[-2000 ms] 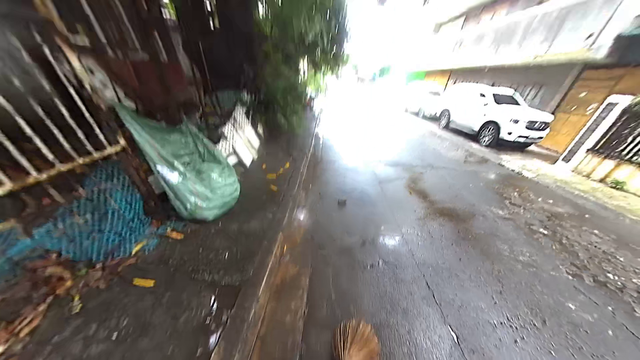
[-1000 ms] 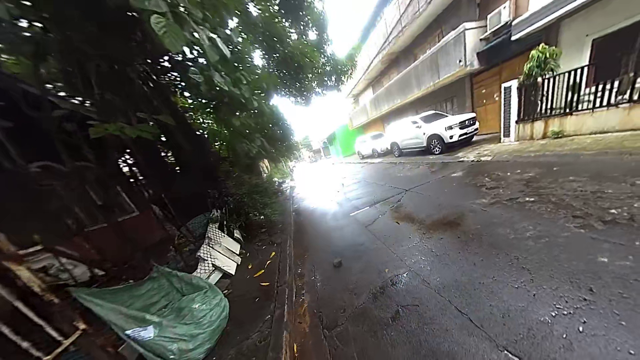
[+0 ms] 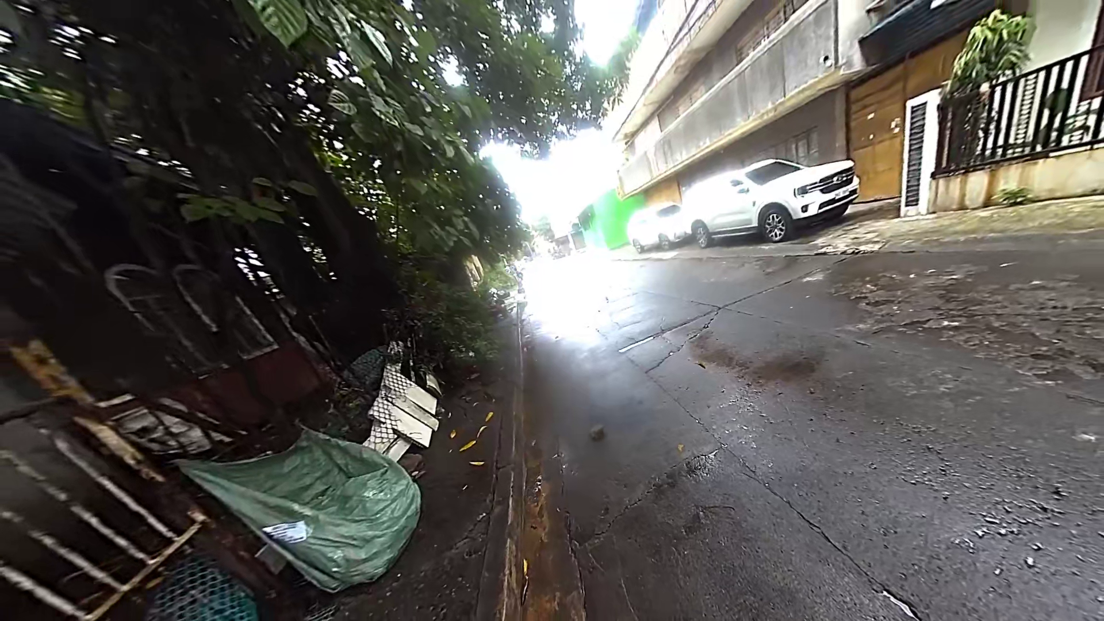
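Observation:
Neither my left hand nor my right hand shows in the head view. At the lower left a green woven sack (image 3: 345,509) hangs against a rusty metal fence (image 3: 112,517), its lower part bulging. Just beyond it, white boards (image 3: 410,410) lean together with some wire mesh. A concrete curb (image 3: 515,431) runs away from me beside the wet road (image 3: 733,500). Yellow leaves (image 3: 468,446) lie on the dark strip between the sack and the curb. A small dark stone (image 3: 597,433) rests on the road.
White vehicles, the nearest an SUV (image 3: 776,200), stand along the right side by a concrete building (image 3: 759,95). Farther right is a black railing (image 3: 1018,112) on a low wall. Leafy branches (image 3: 371,103) overhang the left side. Loose gravel (image 3: 992,526) lies at the lower right.
The view has tilted up since two seconds ago. The bristle end of a broom, at the bottom edge of the oldest frame, is out of view now.

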